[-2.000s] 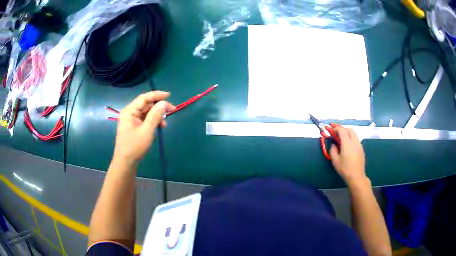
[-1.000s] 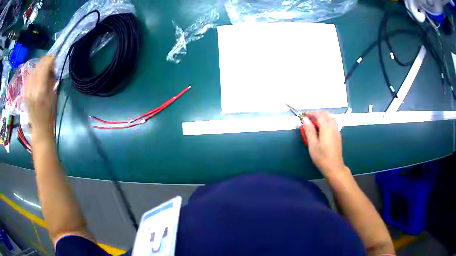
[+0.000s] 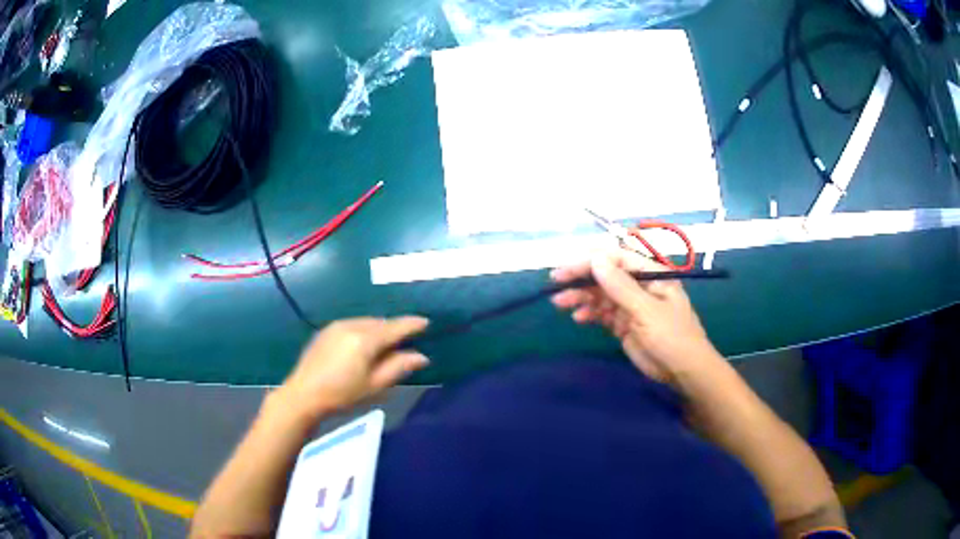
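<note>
Black sleeving [image 3: 503,308] runs from the black coil [image 3: 256,121] at the left, over the red wires, to a free end at the right. My left hand [image 3: 353,363] holds it low at centre-left, slightly blurred. My right hand [image 3: 632,307] holds it near its free end, just below the measuring strip [image 3: 421,266]. Red-handled scissors [image 3: 663,244] are at my right hand, over the strip; whether its fingers still hold them is unclear. Red wires [image 3: 324,232] lie on the green mat between the coil and the strip.
A white sheet [image 3: 579,132] lies behind the strip. Finished harnesses [image 3: 800,137] and a slanted white strip [image 3: 863,132] lie at the right. Clear plastic [image 3: 368,79] is at the far side. A red wire bundle [image 3: 84,321] lies far left. A blue stool [image 3: 868,405] stands below the bench's right side.
My left hand has come from the far left to the sleeving near the bench front. My right hand has moved from the scissors' handles onto the sleeving. The red wires, earlier in my left hand, lie released.
</note>
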